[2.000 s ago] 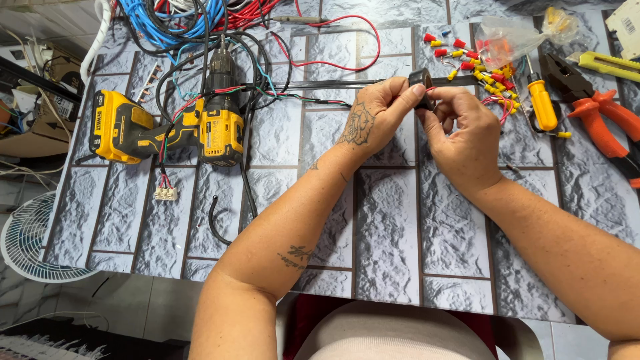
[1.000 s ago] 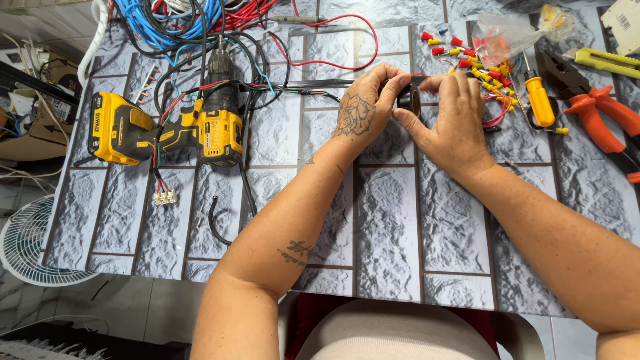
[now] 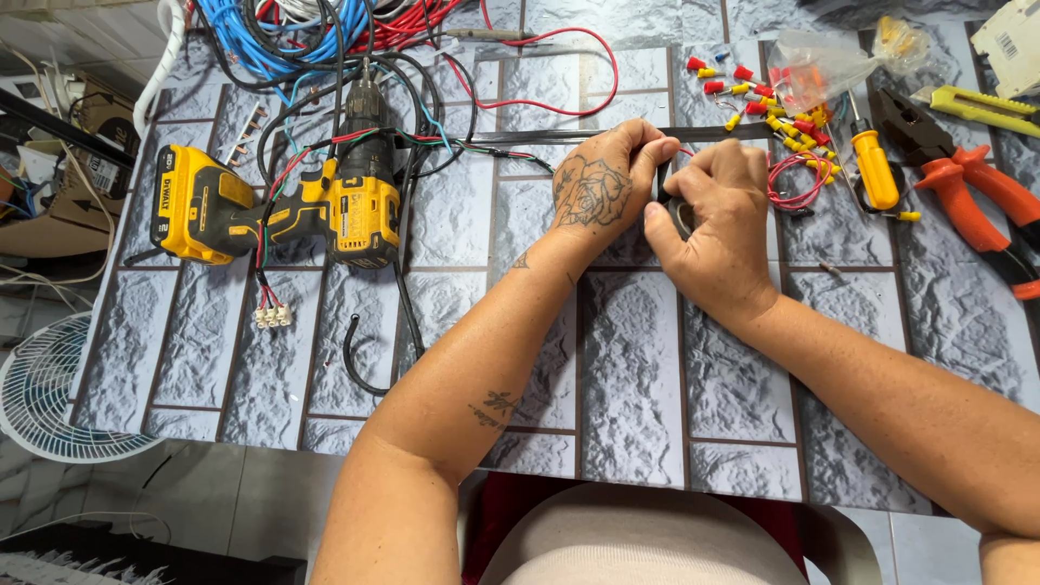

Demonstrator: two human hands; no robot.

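Observation:
My left hand [image 3: 605, 180] pinches thin wires between thumb and forefinger, with a strip of black electrical tape [image 3: 663, 180] running down from the fingertips. Beside it, my right hand [image 3: 719, 223] has its fingers curled around the roll of black tape [image 3: 684, 218], which is mostly hidden. A red and green wire bundle [image 3: 508, 153] reaches my left hand from the left. Just right of my right hand lies a small coil of red wire [image 3: 792, 180]. Behind both hands a flat black strip [image 3: 561, 136] lies across the table.
A yellow DeWalt cordless drill [image 3: 357, 203] lies at left near a white terminal block [image 3: 272, 316]. Blue cable coils [image 3: 284, 41] are at the back. On the right are crimp terminals [image 3: 756, 107], a yellow screwdriver [image 3: 875, 171], orange-handled pliers [image 3: 967, 183] and a green utility knife [image 3: 983, 107].
Two seconds ago the tape roll was up at my fingertips; now it is lower, under my right hand, with a strip of tape stretched up to my left fingers.

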